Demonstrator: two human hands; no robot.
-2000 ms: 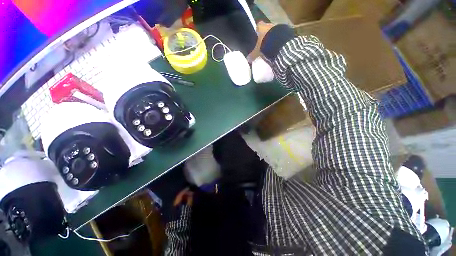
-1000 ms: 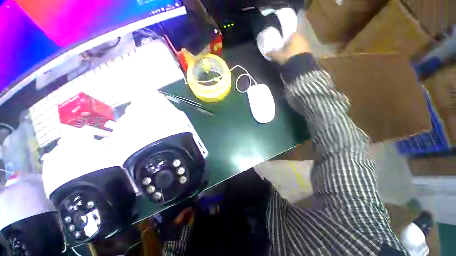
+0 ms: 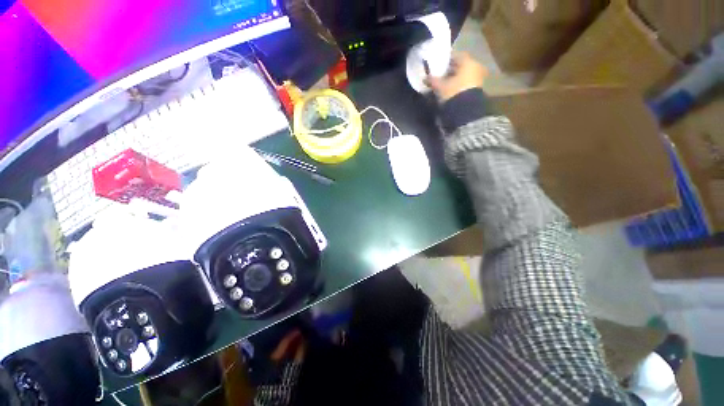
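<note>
A roll of white labels or tape [image 3: 418,67] is at the top, with a loose strip curving up from it. My right hand [image 3: 460,78] is at its right side, fingertips gripping its edge. My left hand [image 3: 288,346] is a small, dark, blurred patch below the bench edge; its fingers cannot be made out. Two white-hooded dome cameras with black balls, one at centre-left [image 3: 258,276] and one lower left [image 3: 127,341], stand side by side, LED faces towards me. A third [image 3: 48,369] is cut off at the lower left. A white patch shows on the middle camera's face.
A yellow tape roll [image 3: 327,147], a white mouse [image 3: 410,165] and thin pen-like tools [image 3: 298,164] lie on the green mat. A red packet [image 3: 135,176] lies on the keyboard [image 3: 214,109] under the monitor [image 3: 151,40]. Cardboard boxes [image 3: 587,158] and a blue crate [image 3: 667,226] are at right.
The view has shifted since the oldest frame, bringing the label roll into clear sight. Since one second ago, my right hand's fingers have shifted slightly at the roll, and the loose strip looks narrower.
</note>
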